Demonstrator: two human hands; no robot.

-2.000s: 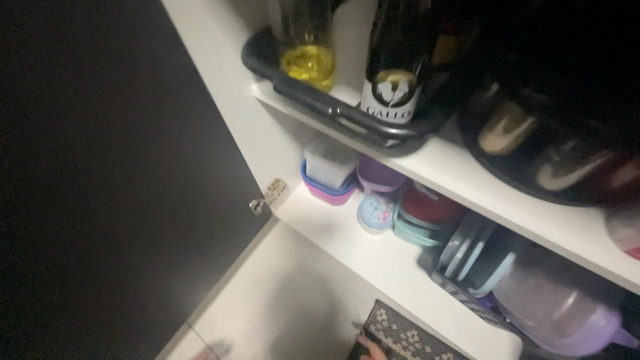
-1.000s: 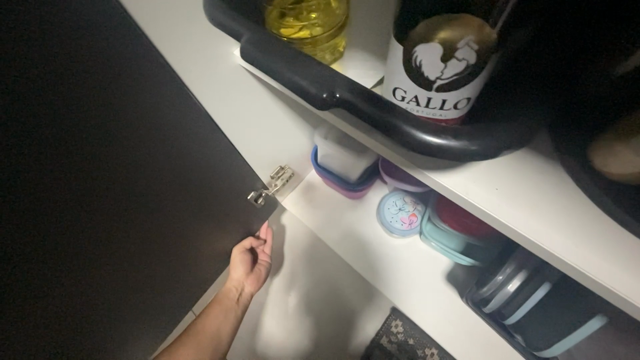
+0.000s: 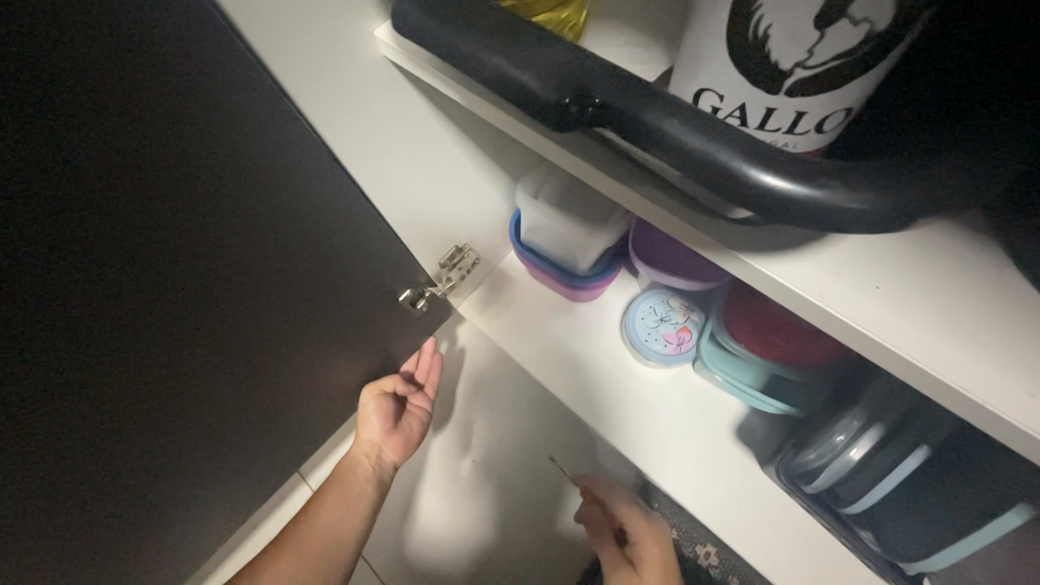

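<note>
My left hand (image 3: 400,406) is at the lower edge of the dark cabinet door (image 3: 203,244), palm up, its fingertips just below a metal cabinet hinge (image 3: 439,280). The hinge joins the door to the white cabinet side wall (image 3: 349,97). Its screws are too small to judge. My right hand (image 3: 626,528), blurred, is lower and to the right, below the cabinet's bottom shelf. It holds a thin tool with a slender metal shaft (image 3: 563,471), which looks like a screwdriver; the handle is mostly hidden by the fingers.
Nested plastic containers (image 3: 569,219), a round light-blue lidded pot (image 3: 662,327) and stacked lidded containers (image 3: 886,479) sit on the bottom shelf (image 3: 601,357). Above, a black tray (image 3: 707,154) holds a Gallo bottle (image 3: 780,73). A patterned mat (image 3: 707,552) lies on the tiled floor.
The left hand, seen one second ago near the hinge, remains at the door's edge. The right hand has come into view with the thin tool. The view has moved closer to the cabinet.
</note>
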